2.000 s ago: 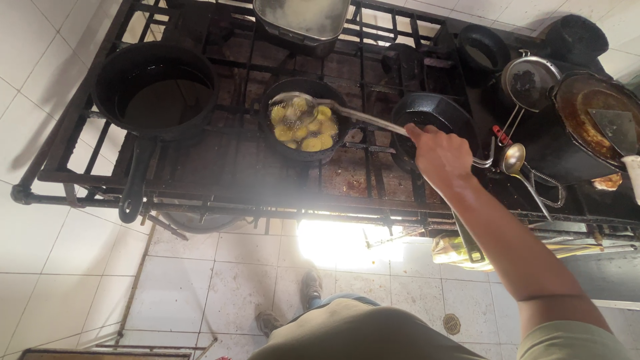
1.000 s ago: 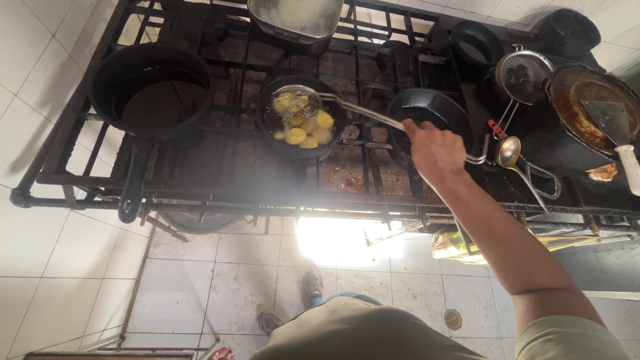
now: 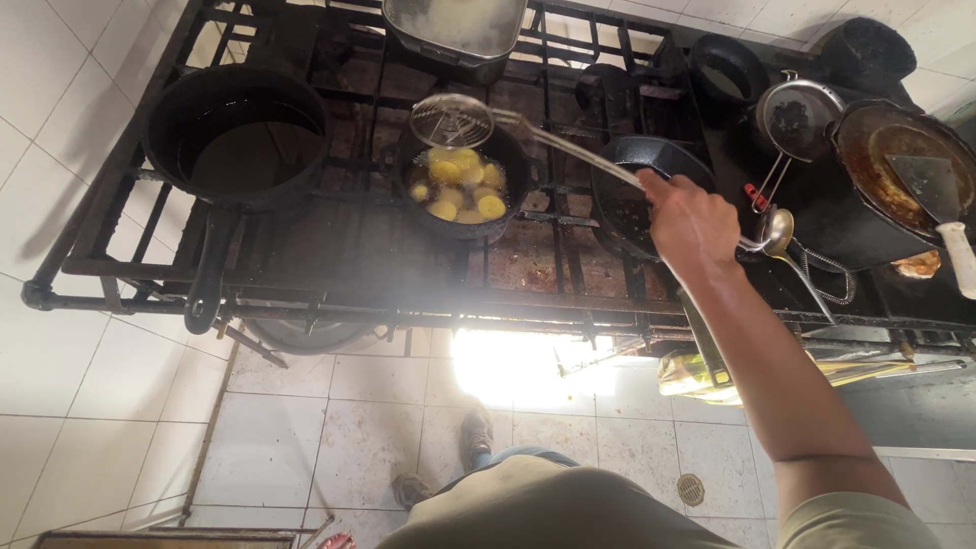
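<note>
My right hand (image 3: 692,221) grips the long metal handle of a wire skimmer (image 3: 453,122). The skimmer's round head hangs over the back rim of a small black pot (image 3: 499,227), with no slices seen on it. Inside that pot, yellow round slices (image 3: 490,207) sit in bubbling oil. Under my right hand lies a black skillet (image 3: 663,152), its handle pointing toward me. My left hand is out of view.
A deep black pan (image 3: 236,194) of dark liquid stands at left. A steaming rectangular pot (image 3: 457,38) is behind. At right are a strainer (image 3: 801,114), a ladle (image 3: 779,230), a spatula (image 3: 926,183) on a browned pan (image 3: 869,145), and a dark round pan (image 3: 728,69).
The skimmer's head was down among the slices in both earlier frames; now it is up at the pot's back rim. My right hand keeps its grip on the handle.
</note>
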